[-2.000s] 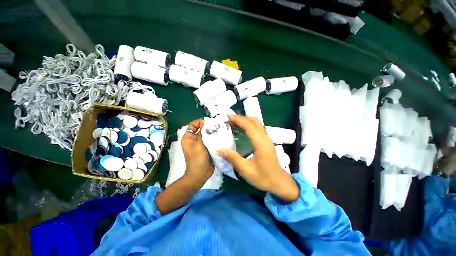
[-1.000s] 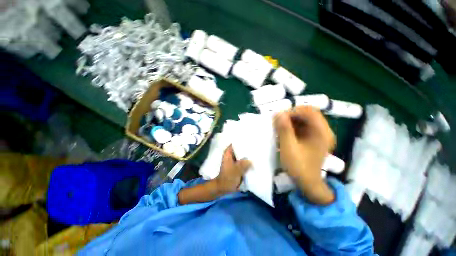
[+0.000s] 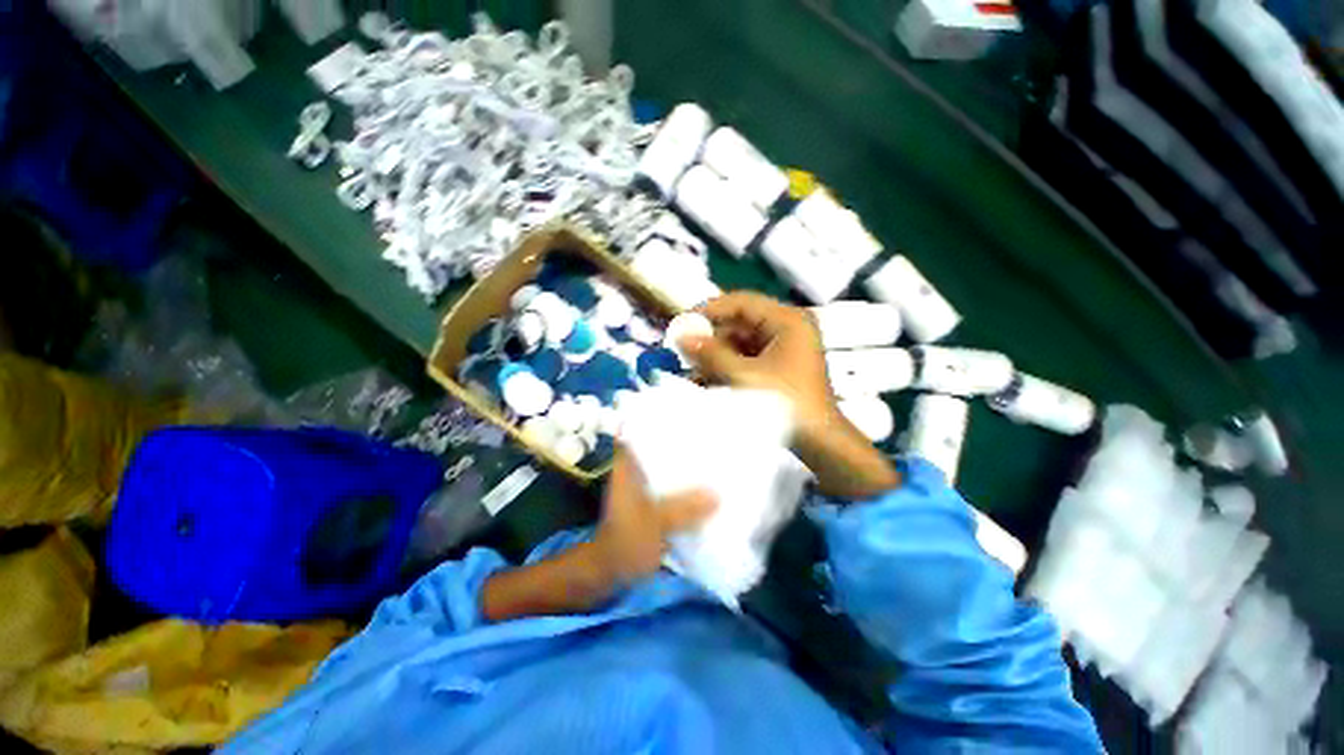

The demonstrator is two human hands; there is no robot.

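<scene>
My left hand (image 3: pixel 637 519) holds a white rumpled sleeve bag (image 3: pixel 711 465) in front of my body; whether a device is inside cannot be told. My right hand (image 3: pixel 767 354) is above the bag, at the right edge of the cardboard disc box (image 3: pixel 460 322), with a white round disc (image 3: pixel 688 333) between its fingertips. The box holds many white and blue discs (image 3: pixel 548 369). White cylindrical devices (image 3: pixel 722 207) lie in rows on the green bench, beyond and to the right of my right hand.
A pile of white cords (image 3: pixel 472 140) lies behind the box. Bagged units (image 3: pixel 1142 553) lie at the right. A white carton (image 3: pixel 958 27) and striped black-and-white stacks (image 3: pixel 1179 133) are at the upper right. A blue stool (image 3: pixel 221 519) and yellow sacks (image 3: pixel 162 682) are at the lower left.
My right hand has moved left to the disc box and now holds a disc. My left hand still holds a white bag. The view has swung left, showing more of the stool and sacks.
</scene>
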